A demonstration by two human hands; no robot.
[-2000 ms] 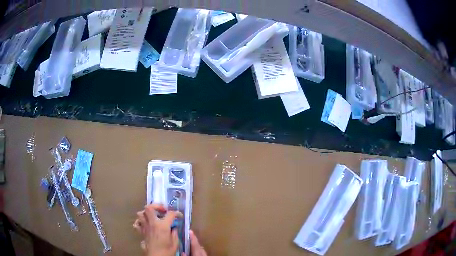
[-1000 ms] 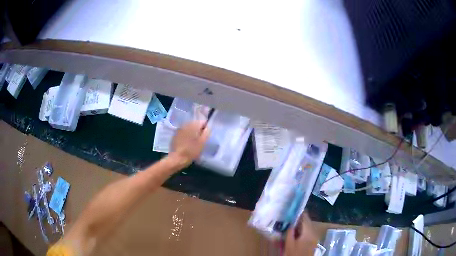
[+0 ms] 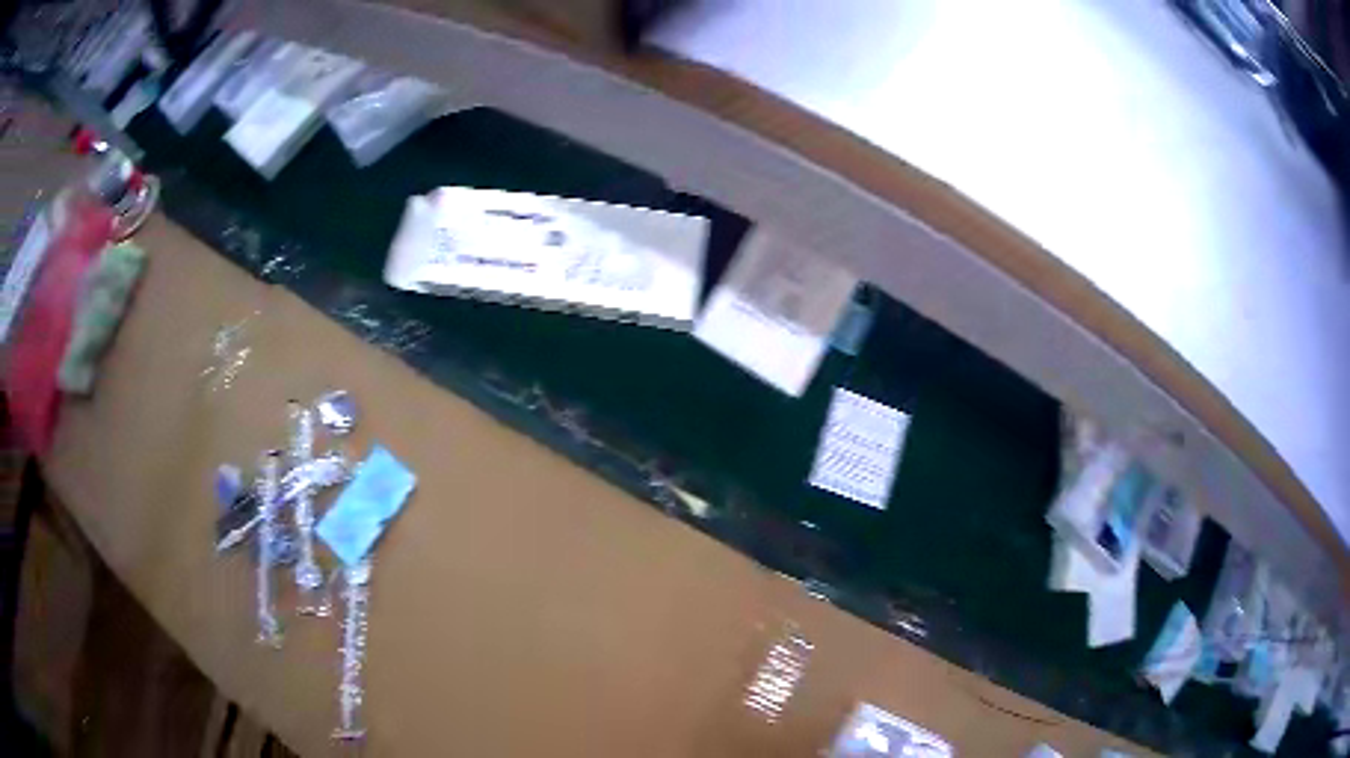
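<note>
Neither of my hands is in the picture. Nearest in front of me, several slim wands in shiny clear bags (image 3: 307, 511) lie in a loose pile on the cardboard-covered bench (image 3: 518, 622). A light-blue leaflet (image 3: 367, 505) lies at the pile's right side. A long white retail box (image 3: 555, 259) with dark print lies on the green conveyor belt (image 3: 622, 400). A small white printed leaflet (image 3: 860, 449) lies flat on the belt. Part of a shiny pale tray (image 3: 888, 735) is cut off by the bottom edge. The view is blurred.
A red plastic sheet (image 3: 56, 326) and a grey-green cloth (image 3: 104, 316) lie at the bench's left end. More white boxes and leaflets (image 3: 777, 308) lie on the belt under the raised shelf (image 3: 948, 341). Filled trays (image 3: 1110, 504) are on the belt at right. Pale specks (image 3: 777, 669) mark the cardboard.
Both my hands have left the picture, and the filled tray held near my right hand is no longer seen there. The view has turned left and tilted, bringing the red sheet and cloth into sight.
</note>
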